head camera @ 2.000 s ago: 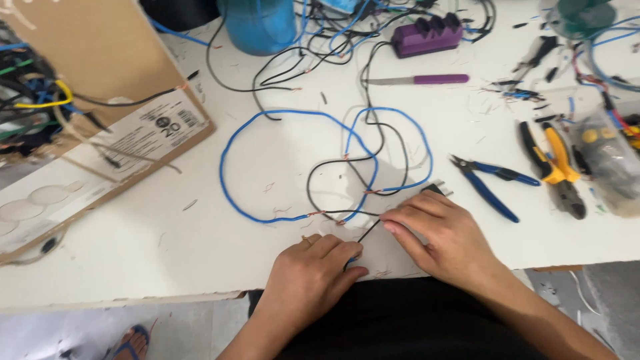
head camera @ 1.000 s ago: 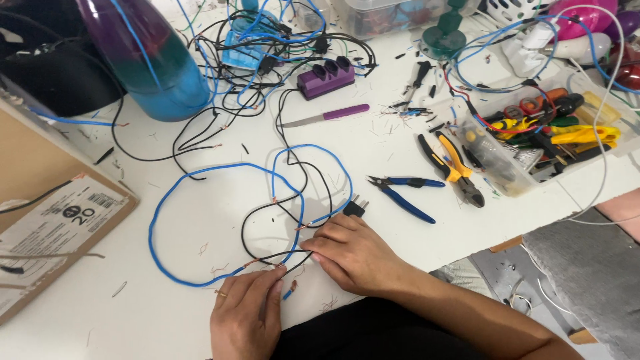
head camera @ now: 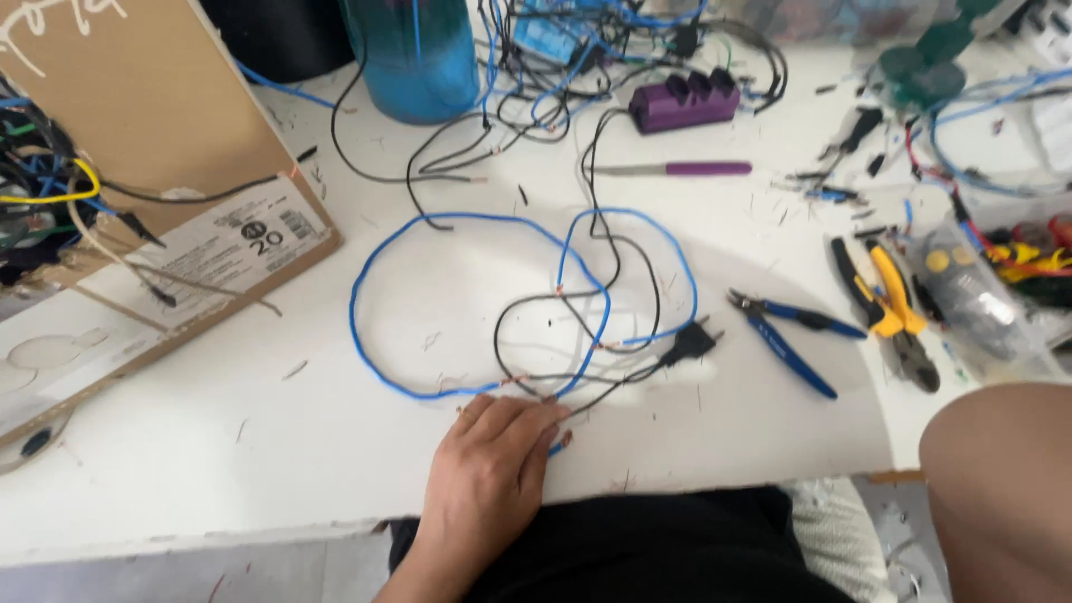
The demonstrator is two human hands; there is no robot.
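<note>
My left hand (head camera: 490,452) rests at the front of the table, its thumb and index finger closed on a thin black wire (head camera: 596,405) from the black two-pin plug (head camera: 693,342). A short blue wire end with bare copper (head camera: 559,445) sticks out beside the thumb. Just beyond the fingers lies a large blue wire loop (head camera: 353,310), overlapping a smaller blue wire loop (head camera: 694,285). Black wires curve through both, with bare copper ends near the crossings. My right hand is out of view; bare skin, seemingly of my right arm, shows at the lower right edge.
Blue-handled flush cutters (head camera: 787,352) and yellow-black diagonal pliers (head camera: 892,318) lie right. Behind are a purple-handled tool (head camera: 708,168), a purple socket block (head camera: 687,105), tangled wires and a blue bottle (head camera: 423,75). A cardboard box (head camera: 209,134) stands left, a clear parts container (head camera: 988,276) far right.
My right hand has left the black wires beside the plug and gone out of view. My left hand stays at the wires by the table's front edge.
</note>
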